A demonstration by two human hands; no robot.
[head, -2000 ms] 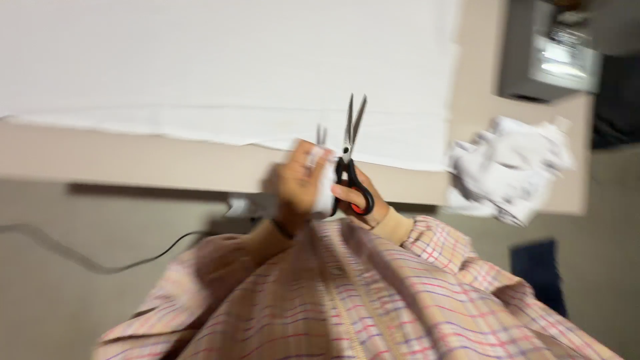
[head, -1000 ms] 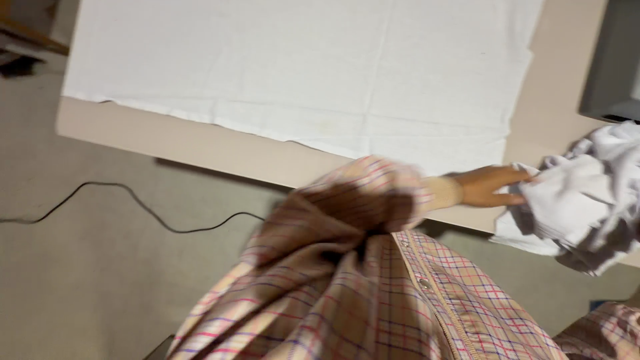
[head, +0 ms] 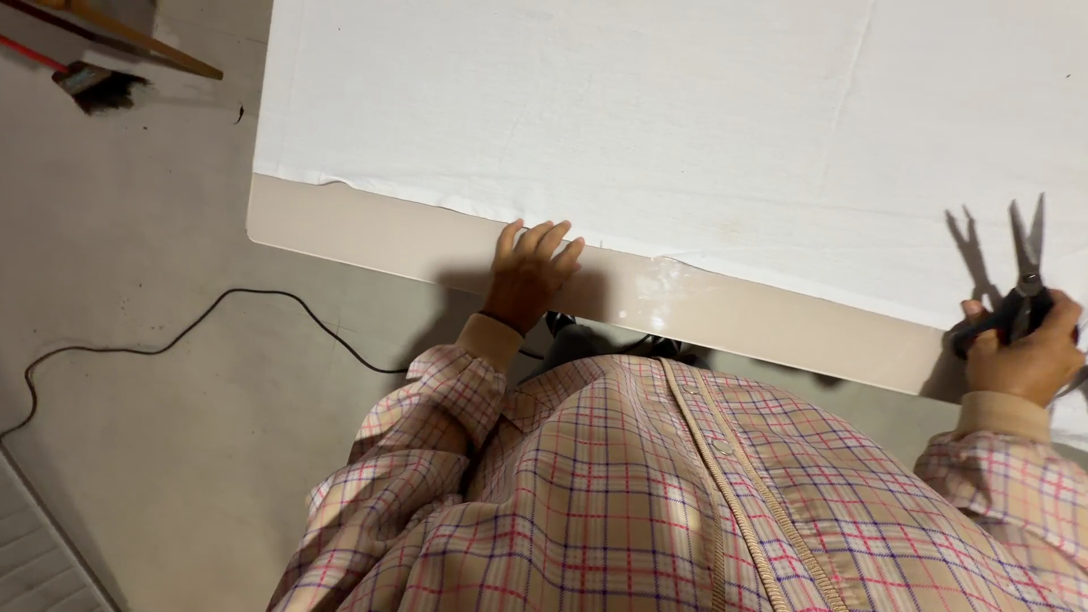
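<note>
White cloth (head: 595, 119) lies spread over the table, its front edge a little back from the table edge. My left hand (head: 531, 276) rests on the table's front strip with fingers apart, the fingertips at the cloth's edge; it holds nothing. At the right, my right hand (head: 1024, 353) grips black-handled scissors (head: 1028, 246) with the blades parted and pointing away from me, over the cloth's front right part. Part of the handles is hidden by the fingers.
The pale table edge (head: 357, 225) runs across in front of me, with a rounded corner at left. A black cable (head: 289, 293) lies on the floor. A brush (head: 93, 85) with dark bristles and a wooden piece (head: 144, 38) are at upper left.
The left hand, on the crumpled white cloth at the right one second ago, is now at the spread cloth's front edge. The scissors are back in view in my right hand. The view has shifted left.
</note>
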